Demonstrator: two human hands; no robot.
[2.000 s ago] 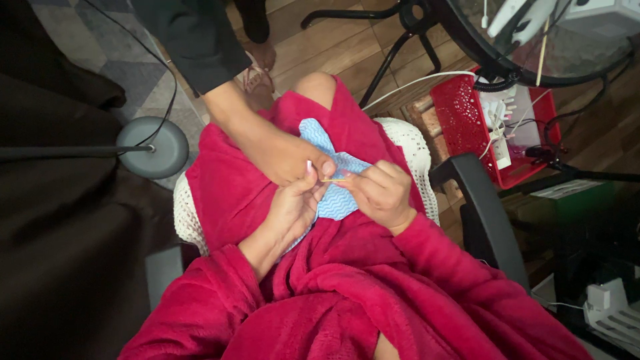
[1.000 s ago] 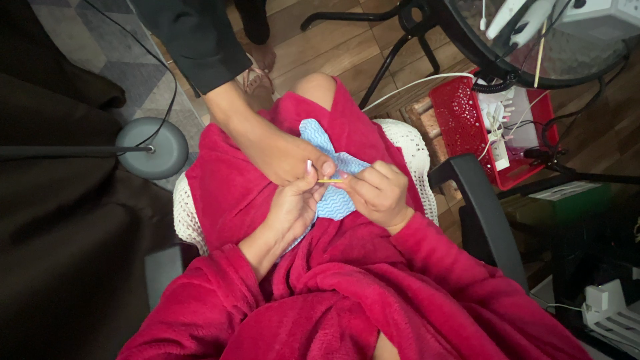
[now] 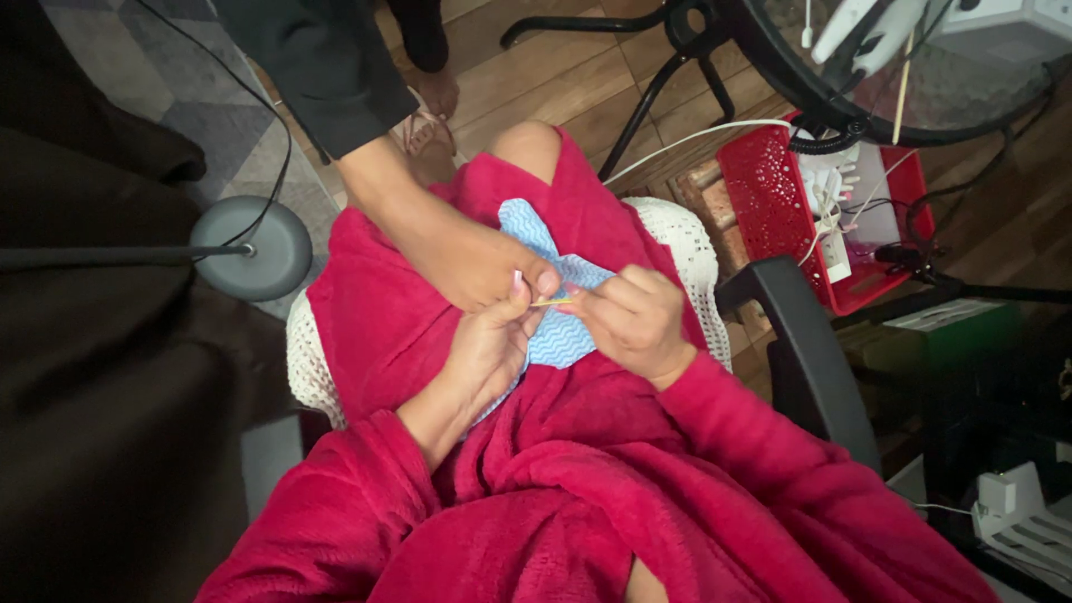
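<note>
Another person's bare foot (image 3: 456,251) rests over my lap, on a blue-and-white wavy-patterned cloth (image 3: 563,331). My left hand (image 3: 494,335) holds the foot at its toes, with the thumb up beside the big toe. In the fingertips of my right hand (image 3: 632,318) is a thin yellowish stick (image 3: 551,302), whose other end reaches the fingers of my left hand close to the toes. Whether the left fingers also pinch the stick cannot be told. The cloth shows beneath and between both hands.
A grey round lamp base (image 3: 251,249) with a pole stands at left. To the right are a black chair armrest (image 3: 808,360), a red plastic basket (image 3: 775,209) with cables and small items, and a round glass table (image 3: 871,126). The other person's second foot (image 3: 431,142) is on the floor.
</note>
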